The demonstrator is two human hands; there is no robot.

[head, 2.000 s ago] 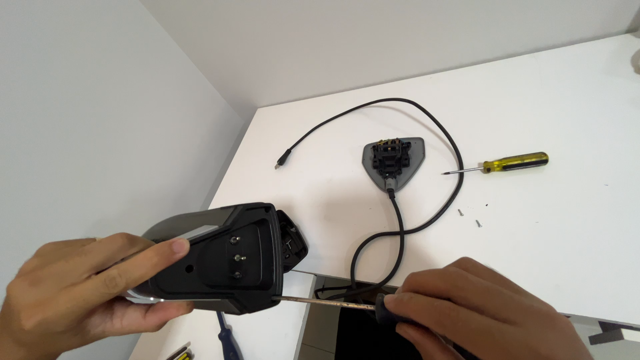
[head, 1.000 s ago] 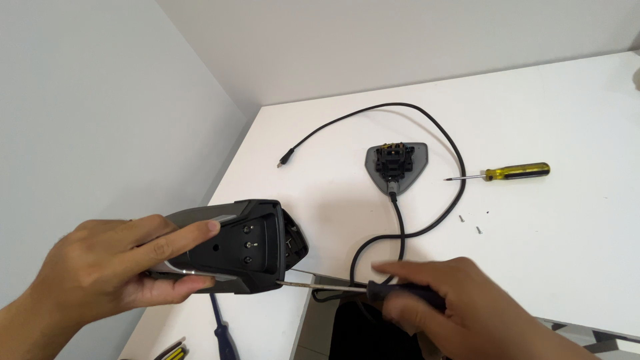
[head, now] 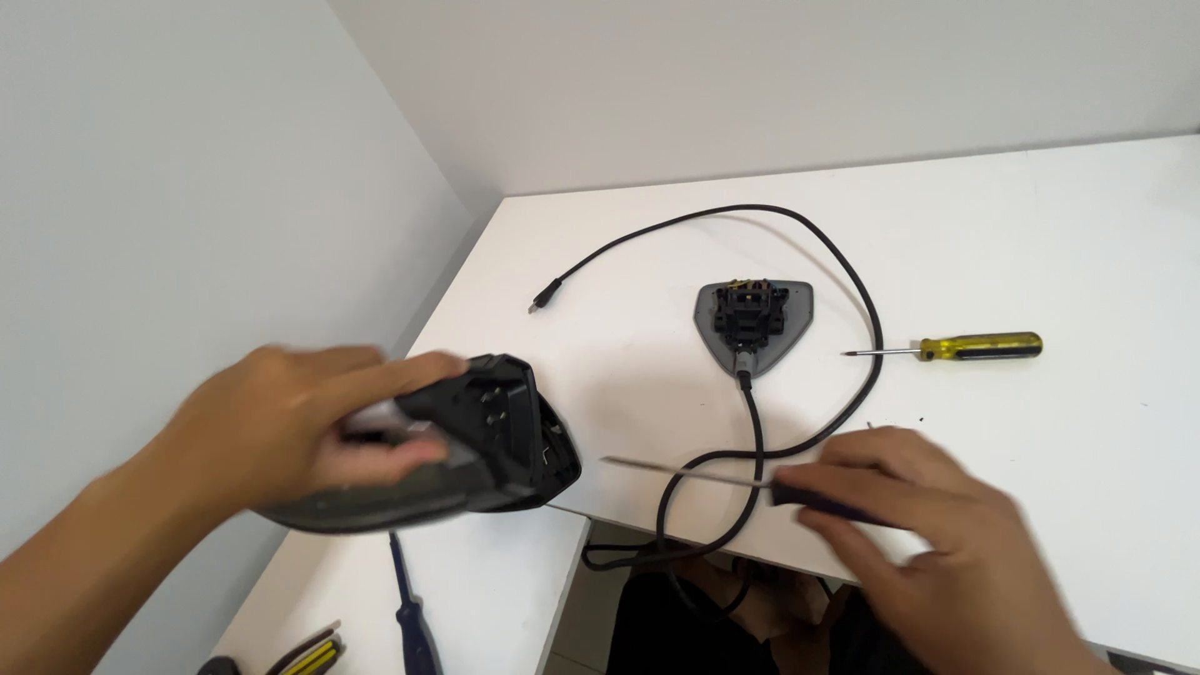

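My left hand [head: 309, 422] is closed around a black and grey plastic device housing [head: 450, 459], which is tilted and partly blurred. Another black plastic shell [head: 560, 445] with an exposed interior sits at the housing's right end. My right hand [head: 928, 525] grips the dark handle of a screwdriver [head: 689, 471]; its shaft points left, and its tip is apart from the housing. Farther back on the table, a grey base [head: 792, 323] carries a black mechanism [head: 750, 314], with a black cable [head: 757, 422] plugged into its front.
Right of the cable loop lies a yellow-handled screwdriver [head: 984, 346]. A blue screwdriver [head: 412, 628] and a yellow and black tool [head: 314, 656] lie at the lower left. The cable's connector [head: 544, 298] rests on the white table [head: 619, 356]. The cable hangs over the front edge, above the person's legs.
The screwdriver in my right hand has come away from the housing's lower corner. My left hand has turned and tilted the housing.
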